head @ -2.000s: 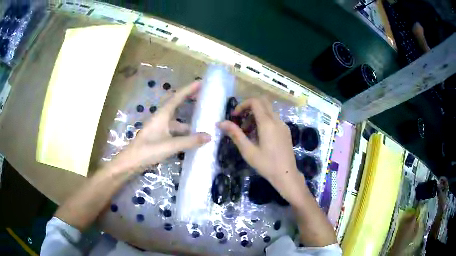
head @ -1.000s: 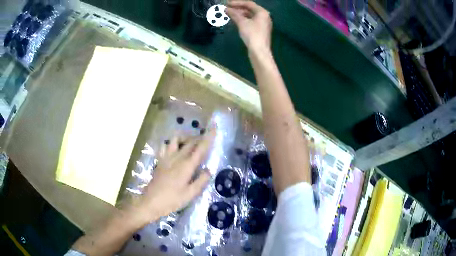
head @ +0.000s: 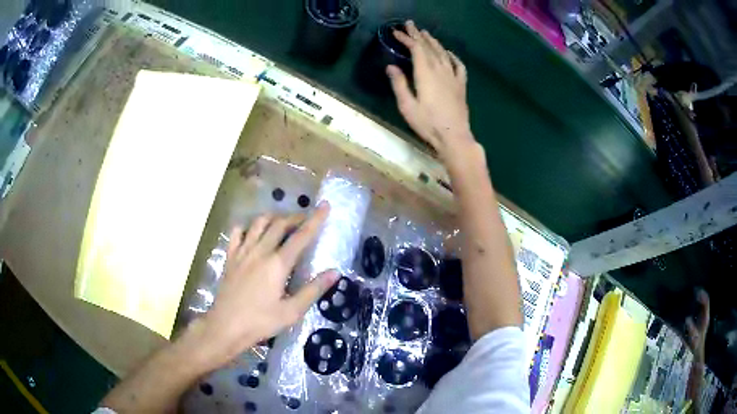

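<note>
My right hand [head: 436, 93] reaches over the green belt, its fingertips on the top end of a black cylindrical housing [head: 385, 58]. Another black housing [head: 330, 29] stands upright to its left. My left hand [head: 263, 283] lies spread on the clear film [head: 279, 170], thumb and forefinger at the rolled film edge [head: 341, 218], partly hiding it. Black round pads [head: 326, 350] with pale holes sit in rows on the film right of that hand. Whether a pad is under my right fingers cannot be told.
A pale yellow sheet [head: 166, 194] lies on the brown board [head: 48, 194] at left. A yellow stack [head: 602, 356] and pink strip [head: 564, 323] lie at right. A pale metal post [head: 646, 226] crosses at right. A spare pad pack [head: 36, 48] is far left. Another person's hand [head: 696, 331] shows at right.
My right hand went from the film out over the belt with a white holed disc, now no longer visible, and has come down onto a housing. My left hand stays on the film.
</note>
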